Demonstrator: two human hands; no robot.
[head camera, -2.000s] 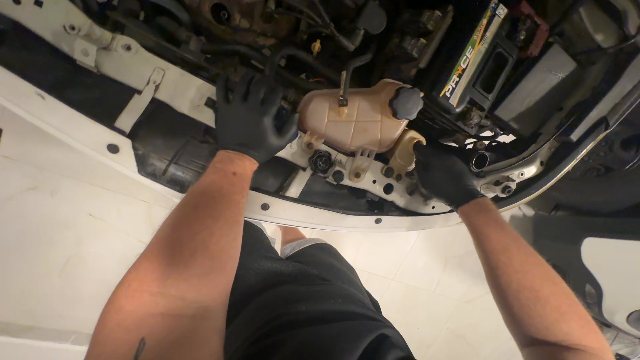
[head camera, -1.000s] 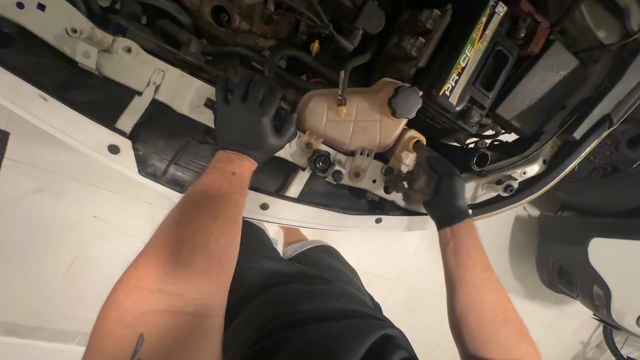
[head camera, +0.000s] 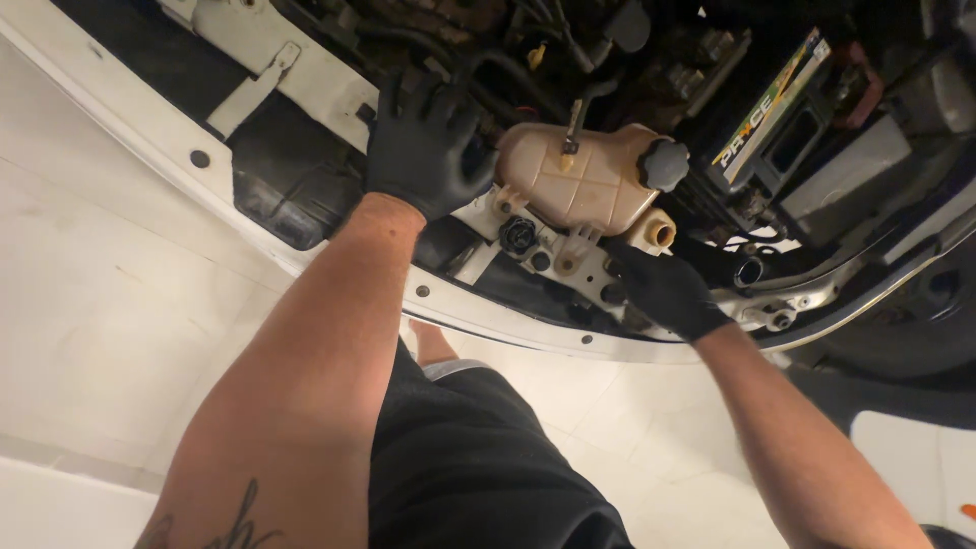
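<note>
A brownish plastic coolant expansion tank (head camera: 576, 183) with a dark ribbed cap (head camera: 663, 165) sits behind the white front crossmember. Left of the tank, my left hand (head camera: 431, 145) in a black glove rests over the engine bay's front edge, fingers spread and their tips lost in the dark parts. My right hand (head camera: 663, 290), also gloved in black, reaches onto the crossmember below a yellowish plastic filler neck (head camera: 659, 231) with an uncapped mouth. Its fingers are partly hidden, so any hold cannot be made out. A round black cap (head camera: 518, 235) lies between the hands, near the tank's lower bracket.
A car battery (head camera: 778, 114) with a coloured label stands at the back right. Dark hoses (head camera: 503, 72) run behind the tank. A white body edge (head camera: 457, 301) curves across in front of my legs, above a light tiled floor. A white bracket (head camera: 255, 91) crosses at the left.
My right hand has shifted about the filler neck and now lies lower beside it, leaving its mouth in plain sight. My left hand stays left of the tank.
</note>
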